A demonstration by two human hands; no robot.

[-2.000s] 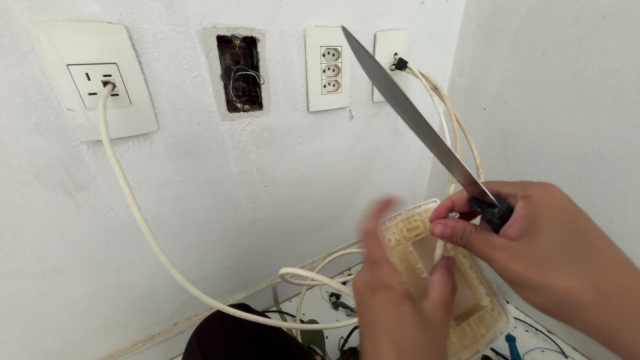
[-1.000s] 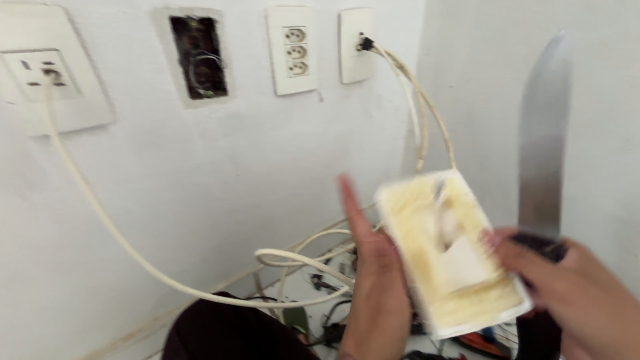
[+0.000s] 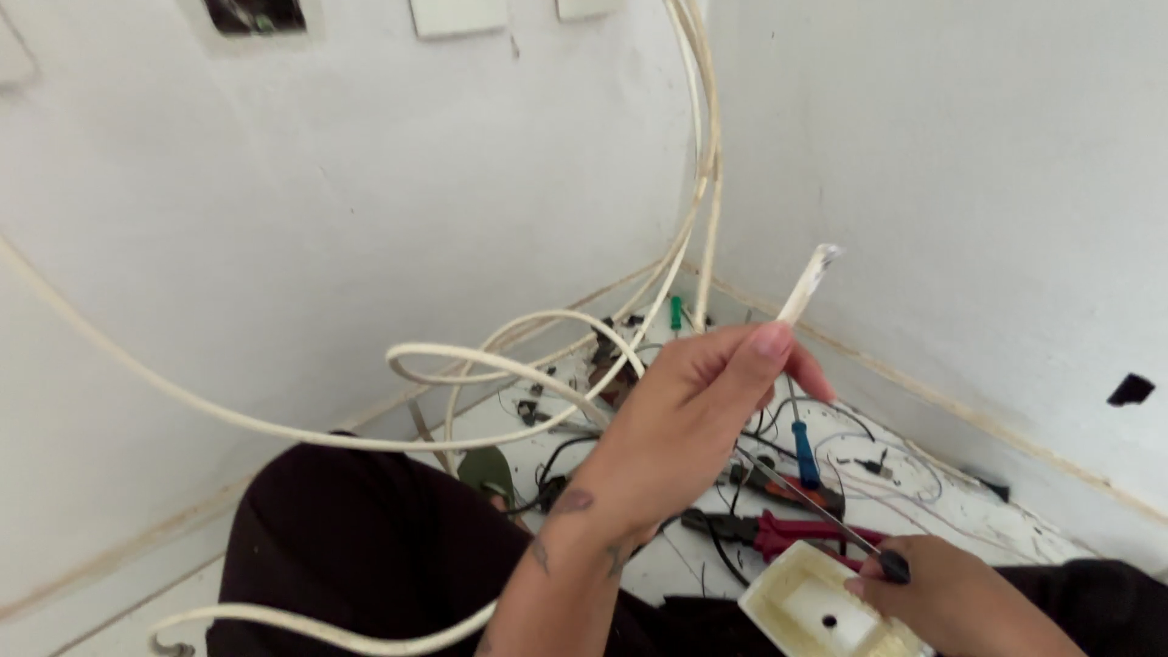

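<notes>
Raised in front of the wall corner, my left hand (image 3: pixel 703 401) pinches a whitish cable end (image 3: pixel 805 285) between thumb and fingers; its frayed tip points up and right. Low on the right, my right hand (image 3: pixel 940 579) grips the dark handle of a knife (image 3: pixel 808 497), its thin blade seen nearly edge-on and pointing up left. Against the fingers of that same hand rests a yellowed white plastic box (image 3: pixel 803 598) with a small dark hole in its bottom. How the left hand's cable runs behind the wrist cannot be told.
Cream cables (image 3: pixel 493 358) loop before the wall. On the white floor lie a blue-handled screwdriver (image 3: pixel 805 453), a green-handled tool (image 3: pixel 676 312), red-handled pliers (image 3: pixel 771 534), an orange-and-black tool (image 3: pixel 789 493) and wire scraps. An open wall box (image 3: pixel 255 14) is at top left. My dark-clothed knee (image 3: pixel 338 538) is at lower left.
The view has tilted down. The plastic box and knife have gone down to the lower right with my right hand. My left hand, beside the box a second ago, now holds up the cable end.
</notes>
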